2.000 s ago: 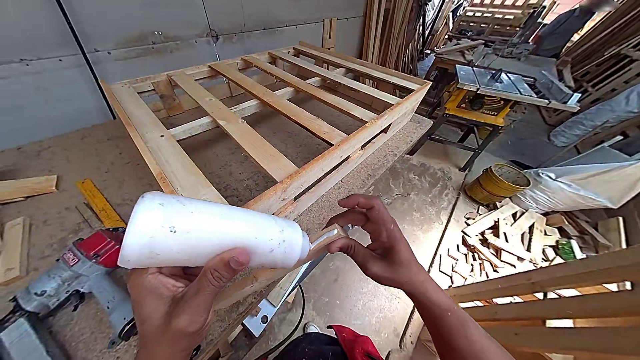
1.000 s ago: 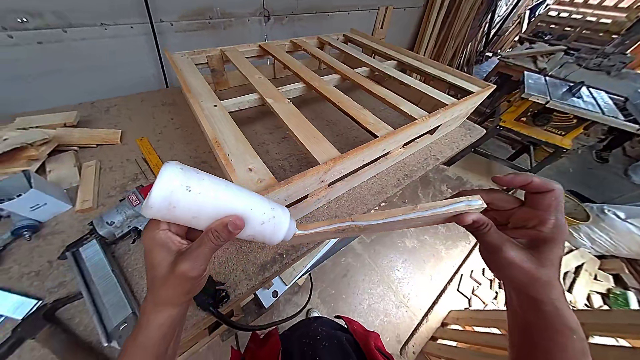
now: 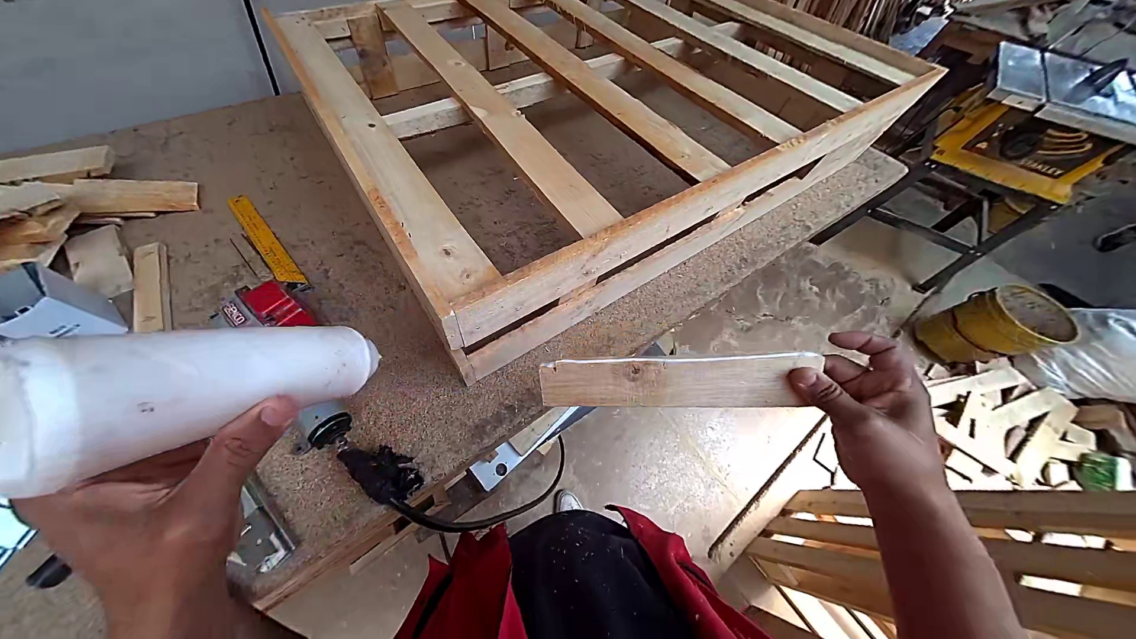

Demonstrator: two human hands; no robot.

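My left hand grips a white plastic squeeze bottle that lies nearly level, its tip pointing right. My right hand pinches the right end of a short wooden slat between thumb and fingers. A white line of glue runs along the slat's upper edge. The bottle's tip is apart from the slat. Behind both, a slatted wooden frame rests on the workbench. A red and grey pneumatic nailer lies on the bench, partly hidden by the bottle and my left hand.
A yellow ruler or square and wood offcuts lie on the bench's left. A table saw stands at the right, with a yellow bucket and scrap wood below. Another slatted piece is at the lower right.
The bottle's tip, at the slat's left end one second ago, has come away to the left. The glue line on the slat shows in the one-second-old frame too. The view has shifted.
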